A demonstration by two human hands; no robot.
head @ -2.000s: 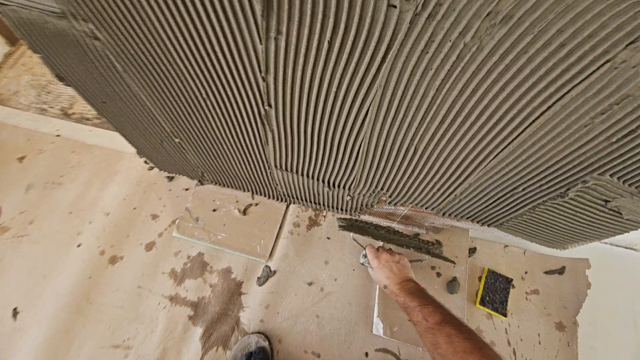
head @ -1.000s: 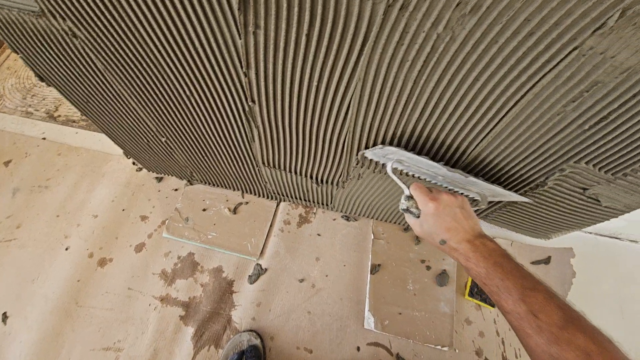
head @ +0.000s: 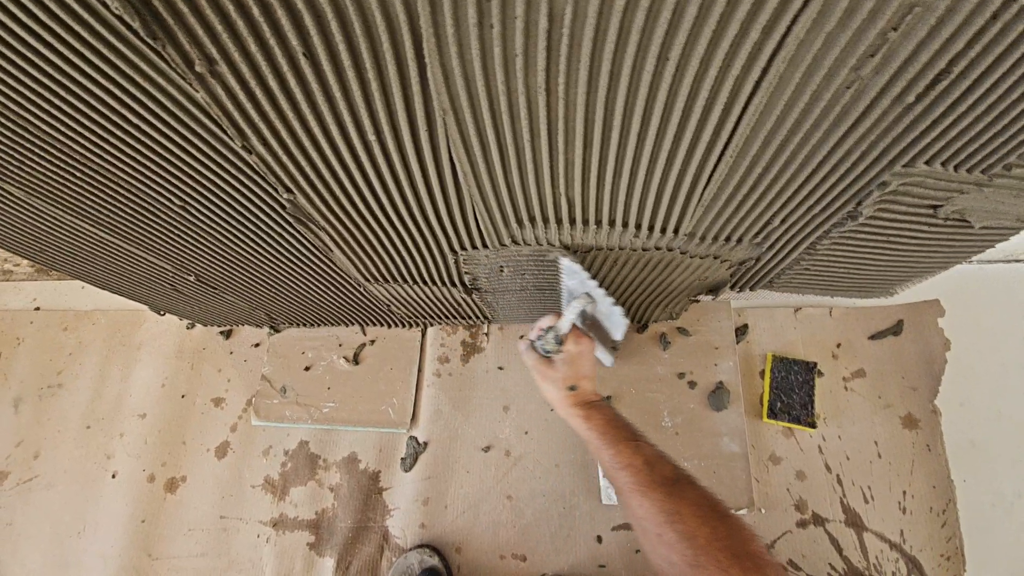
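My right hand (head: 564, 364) is shut on the handle of a notched trowel (head: 594, 308), slightly blurred. The trowel's metal blade stands tilted against the bottom of a wall covered in grey ridged mortar (head: 560, 136). Left of the blade lies a patch of finer, nearly level ridges (head: 514, 284); on its right, slanted ridges (head: 660, 280) run down to the wall's lower edge. Long, mostly upright ridges fill the surface above. My left hand is not in view.
Brown protective paper (head: 472, 512) with stains and mortar crumbs covers the floor. A flat board (head: 344, 380) lies at left, another panel (head: 704, 448) partly under my forearm. A black and yellow scouring sponge (head: 791, 390) rests at right. My shoe (head: 421, 562) shows at the bottom.
The trowel was low by the floor with mortar along its blade, then lay across the lower wall. It has since moved left and turned steeper. Ridges at the wall's bottom have changed direction.
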